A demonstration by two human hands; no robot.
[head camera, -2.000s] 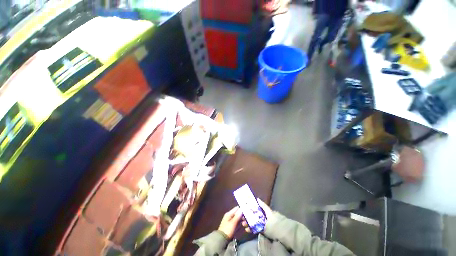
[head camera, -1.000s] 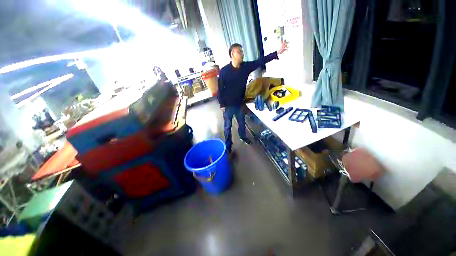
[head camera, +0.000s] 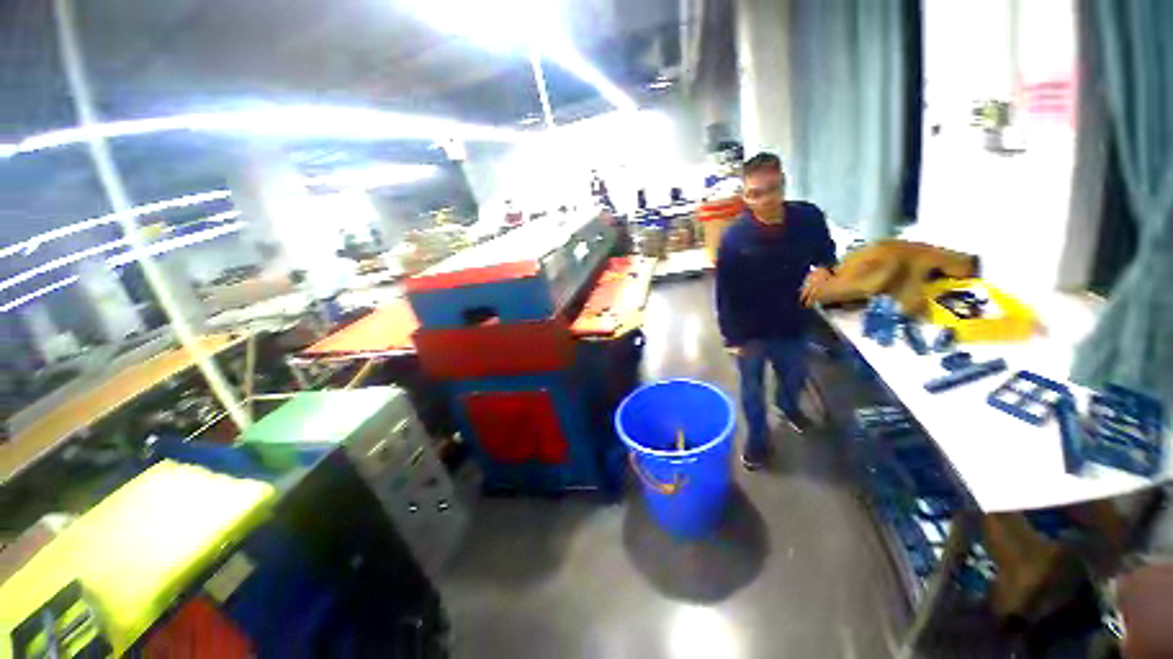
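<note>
Neither of my hands is in the picture. Nearest in front of me is the press with its yellow top (head camera: 154,518) at the lower left, cut off by the picture's edge. A dark square die (head camera: 62,631) lies on that top. The control cabinet with a green top (head camera: 322,418) stands behind it. A large round blue bin (head camera: 682,464) stands upright on the grey floor, with something thin and brownish inside.
A person (head camera: 776,290) stands beside the white table (head camera: 958,438) at the right. Blue cutting dies (head camera: 1029,397), a yellow tray (head camera: 984,313) and a brown sheet (head camera: 900,270) lie on it. A red and blue machine (head camera: 508,373) stands left of the bin.
My view has lifted from the ledge, and my hands with the phone have left it. The person's raised arm has come down to the table edge.
</note>
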